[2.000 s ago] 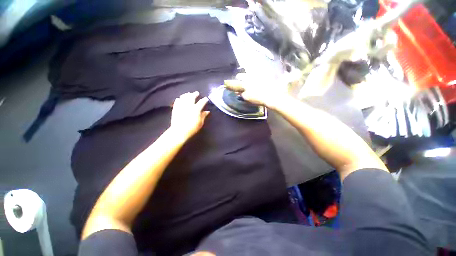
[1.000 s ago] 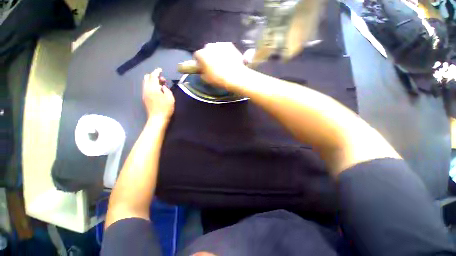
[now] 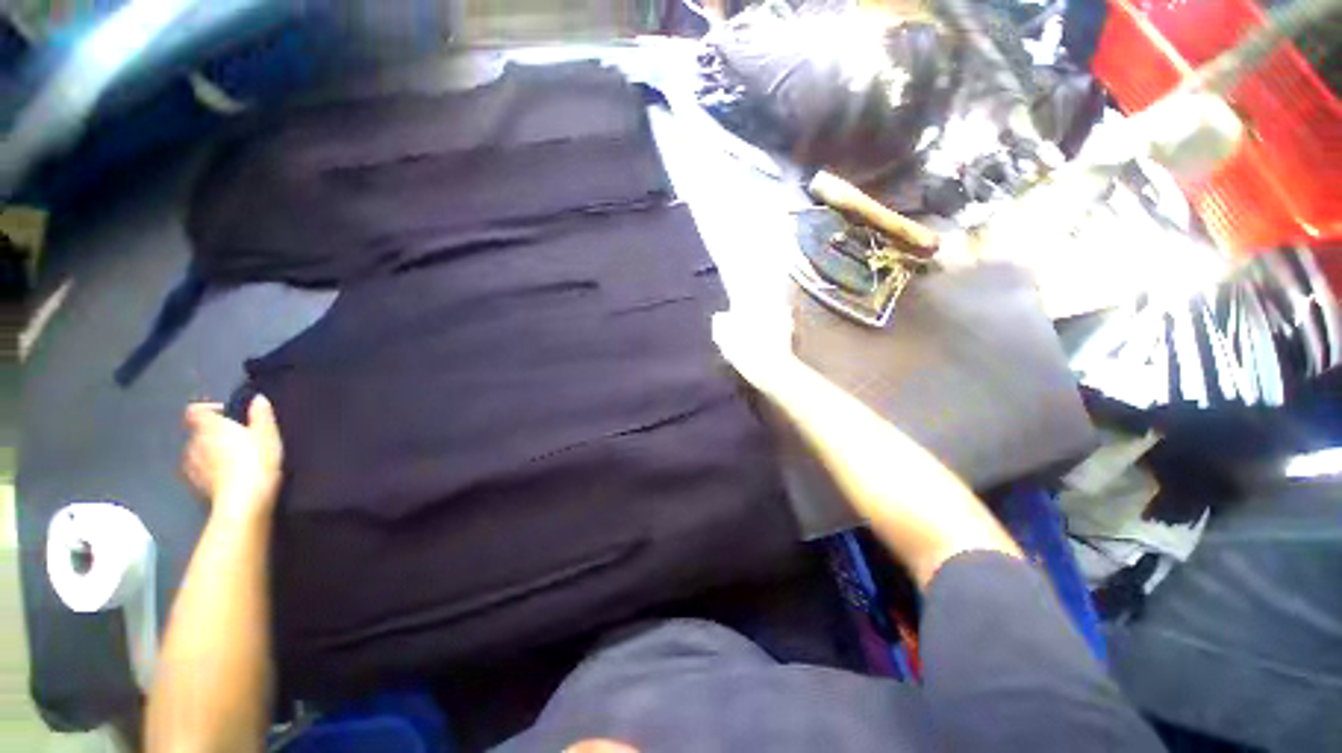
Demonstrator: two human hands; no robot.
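Note:
A dark garment panel [image 3: 501, 441] lies on the grey pressing table [image 3: 89, 397], with welt or seam lines across it. More dark panels [image 3: 442, 162] lie beyond it, a narrow strip sticking out left. My left hand [image 3: 236, 449] is at the panel's left edge, thumb and fingers around the edge, seeming to pinch it. My right hand [image 3: 754, 341] is at the panel's right edge, bright and washed out; whether it grips the cloth cannot be told. The iron [image 3: 854, 258] with its wooden handle rests at the right, not held.
A white tape roll [image 3: 100, 556] stands at the left with its tail loose. A red plastic basket [image 3: 1229, 125] is at the far right. White and black strips [image 3: 1214, 331] hang at the right. A dark cloth bundle [image 3: 839, 81] lies behind the iron. A blue crate [image 3: 1052, 559] is below the table edge.
My right hand has let go of the iron, which now rests at the right. My hands have moved apart to the panel's two side edges. The view has shifted.

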